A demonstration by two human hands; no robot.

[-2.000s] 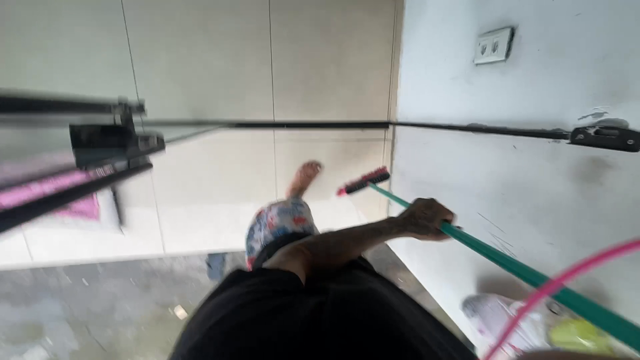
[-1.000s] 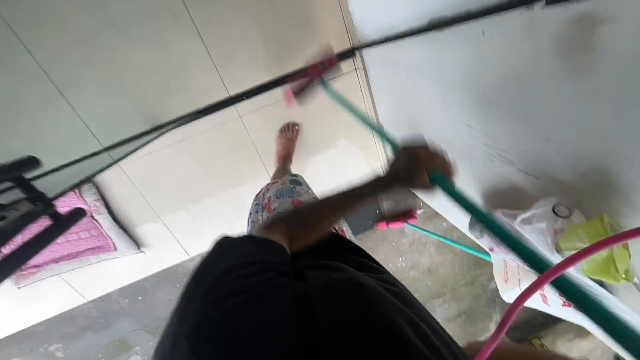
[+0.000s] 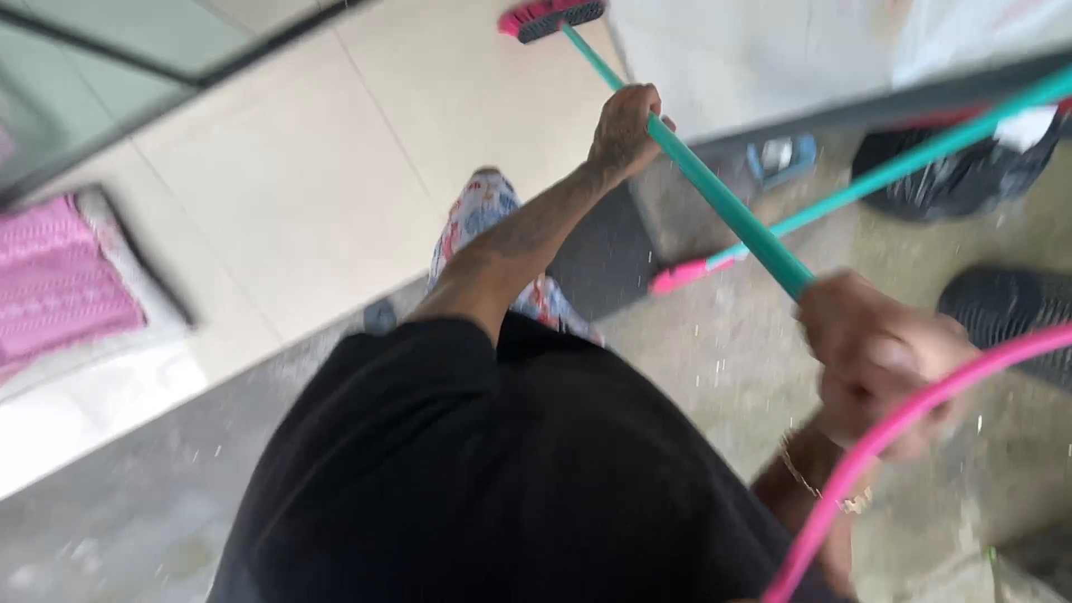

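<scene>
A long-handled broom with a teal pole point(image 3: 729, 205) runs from the upper middle down to the right. Its pink head with dark bristles point(image 3: 553, 18) is at the top edge, over the pale tiles. My left hand point(image 3: 628, 126) grips the pole nearer the head, while my right hand point(image 3: 879, 360), blurred and wearing a bracelet, closes round its upper end. Behind this pole, a second teal pole point(image 3: 888, 172) with a pink end piece point(image 3: 687, 275) slants to the upper right. A curved pink tube or hose point(image 3: 913, 402) crosses in front of my right hand and wrist.
Pale floor tiles point(image 3: 276, 184) meet wet grey concrete point(image 3: 159, 494) along an edge. A pink textile mat point(image 3: 67, 285) lies at left, below a dark-framed glass panel point(image 3: 109, 63). On the right are a black plastic bag point(image 3: 946, 176), a blue object point(image 3: 783, 159) and a dark ribbed mat point(image 3: 1013, 310).
The view has swung noticeably. My right hand now shows plainly on the pole's upper end. The broom head has moved toward the top edge of the view, and more of the second pole is visible.
</scene>
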